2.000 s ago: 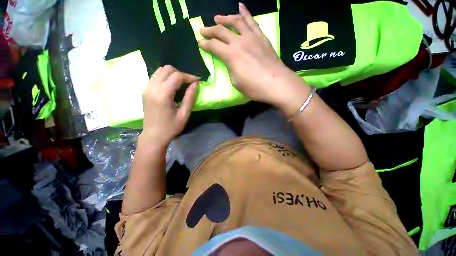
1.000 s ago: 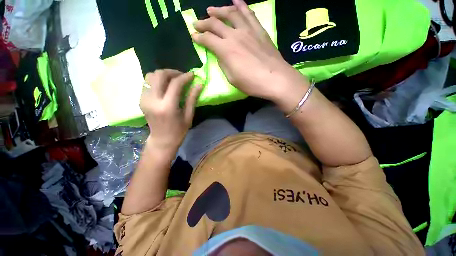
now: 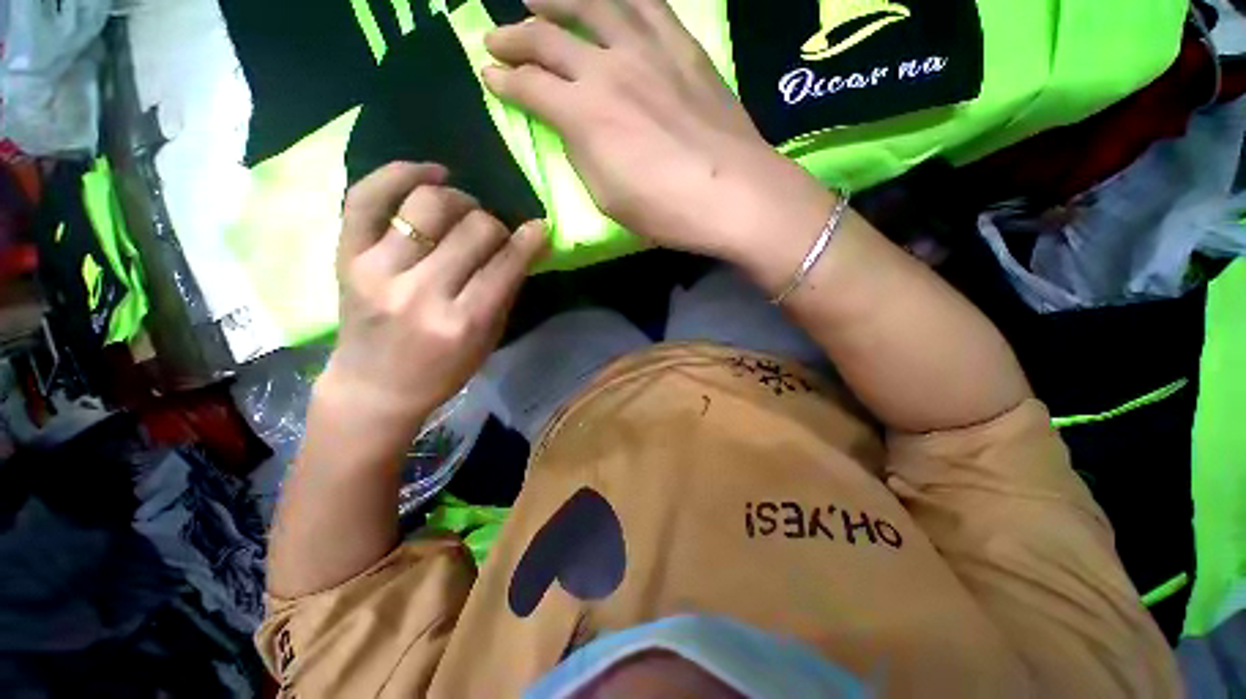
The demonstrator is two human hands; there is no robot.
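Note:
The black and neon green garment panel (image 3: 1080, 82) lies across the table, with its green near edge hanging toward my lap. A black patch pocket (image 3: 875, 68) with a yellow-green hat and white script lies on it, right of my right hand. My left hand (image 3: 431, 260) is at the panel's near edge, its thumb and curled index finger at the corner of a black section (image 3: 444, 130), pinching the green edge. My right hand (image 3: 622, 116) lies flat on the panel, fingers pointing up-left, pressing the fabric beside a green fold. Its upper fingertips are near the top edge.
A white table edge (image 3: 205, 232) shows at left, with a black and green piece (image 3: 103, 253) beyond it. Grey scraps (image 3: 185, 546) lie at lower left. A clear plastic bag (image 3: 1114, 225) and black and green fabric (image 3: 1220, 451) are at right.
The panel and pocket have shifted up and left in view. My left hand has moved left and turned, showing its back and ring. My right hand has moved slightly up and left with the fabric.

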